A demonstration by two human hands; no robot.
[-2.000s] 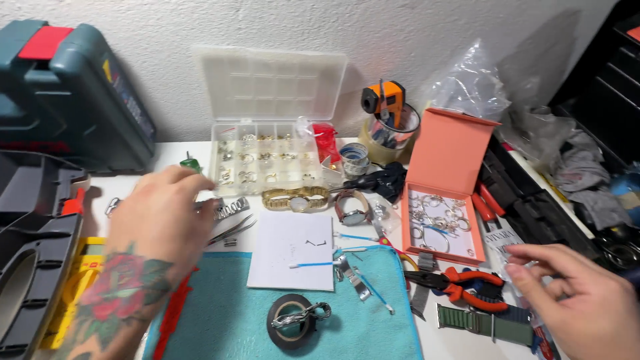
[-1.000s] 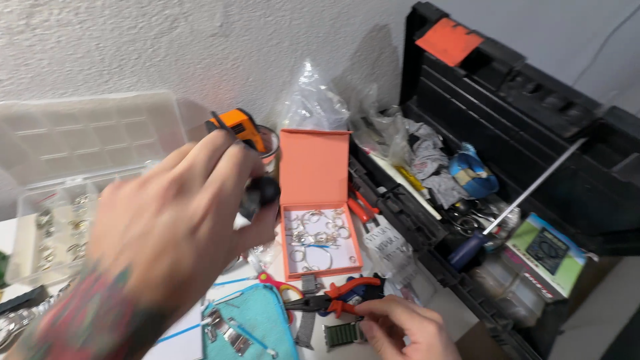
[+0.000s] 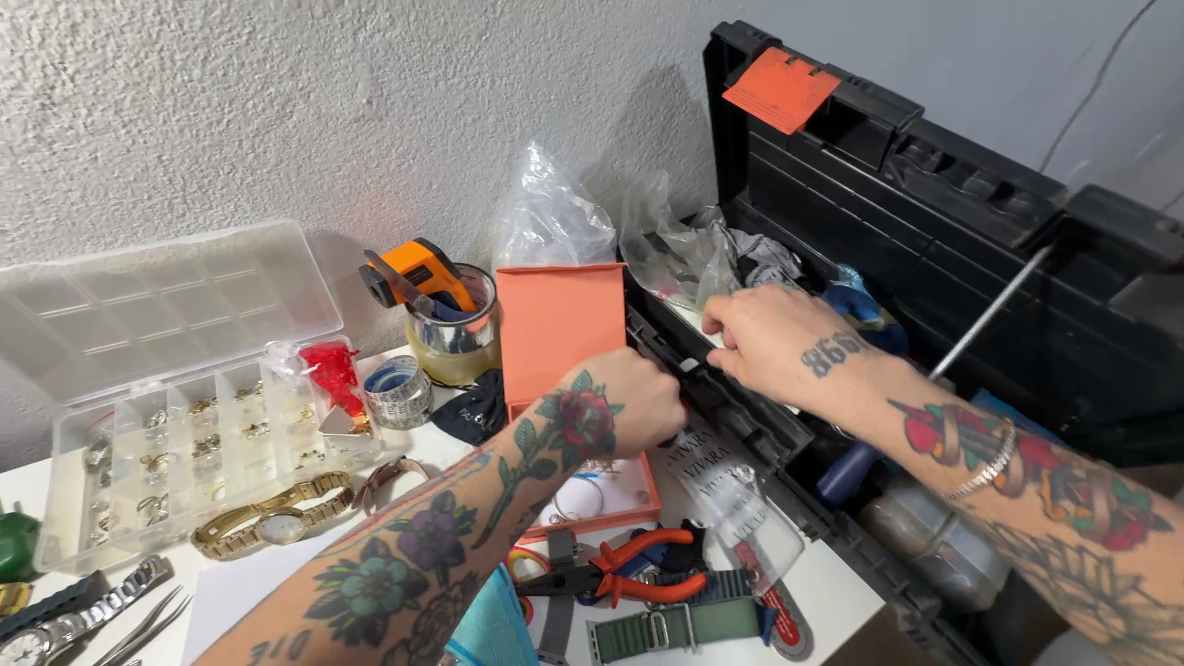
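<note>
My left hand is over the front of the orange box, close to the toolbox's near edge; its fingers are turned away, so what it holds is hidden. My right hand reaches over the black toolbox, thumb and fingertips near its rim and below the clear plastic bags; no object shows between them. Below my left hand lie orange-handled pliers, a green watch strap and a clear plastic bag with printing. Part of a ring of metal shows inside the orange box.
Left stands an open clear compartment case of small metal parts. A gold watch, steel watch and tweezers lie in front. An orange infrared thermometer rests in a jar. A screwdriver leans inside the toolbox.
The right hand has moved from beside the pliers to over the toolbox. My left hand has moved right, from in front of the thermometer to the orange box. The view has swung right since the oldest frame.
</note>
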